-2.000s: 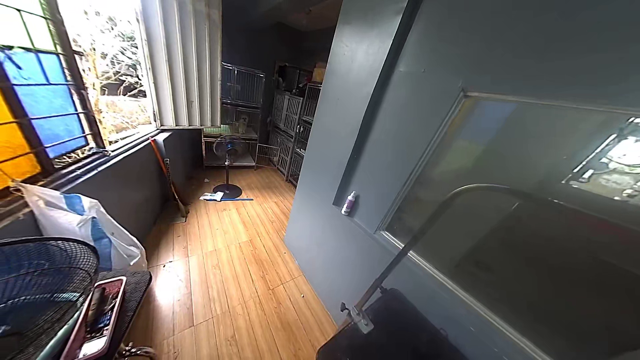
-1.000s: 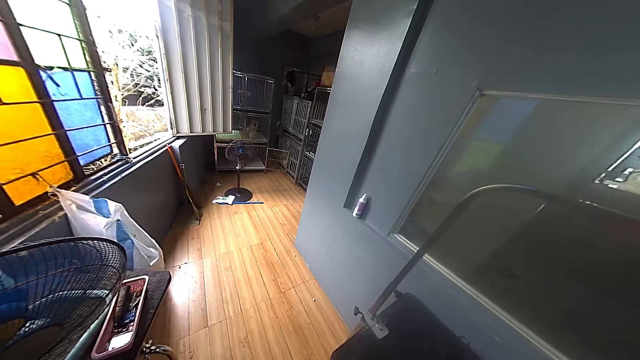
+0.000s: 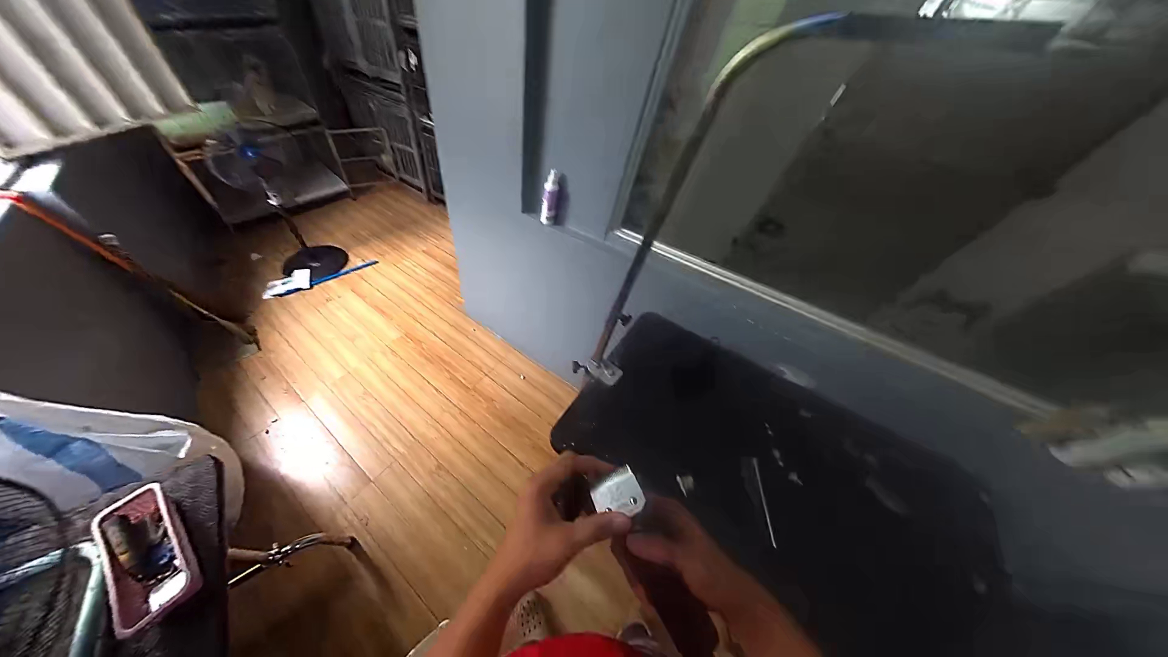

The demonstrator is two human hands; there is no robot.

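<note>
In the head view, a metal clipper blade (image 3: 618,493) with small screw holes sits on the end of a dark hand-held clipper (image 3: 671,598). My left hand (image 3: 552,525) pinches the blade from the left, the thumb on its lower edge. My right hand (image 3: 684,547) is wrapped around the clipper's body, which is partly hidden by the fingers. Both hands are at the near left edge of a black grooming table (image 3: 730,411). On that table lie a thin metal comb-like tool (image 3: 765,502) and small light scraps. A bent metal arm (image 3: 664,210) is clamped to the table's corner.
A pink-rimmed tray (image 3: 187,538) with tools lies on a dark stand at left, beside a fan (image 3: 32,547) and a plastic bag (image 3: 100,447). A pedestal fan (image 3: 315,262) and blue stick (image 3: 342,274) are farther off. A bottle (image 3: 550,197) stands on the wall ledge.
Both my hands have come into view with the clipper and its blade; neither earlier frame shows them. The view has tilted down toward the black table.
</note>
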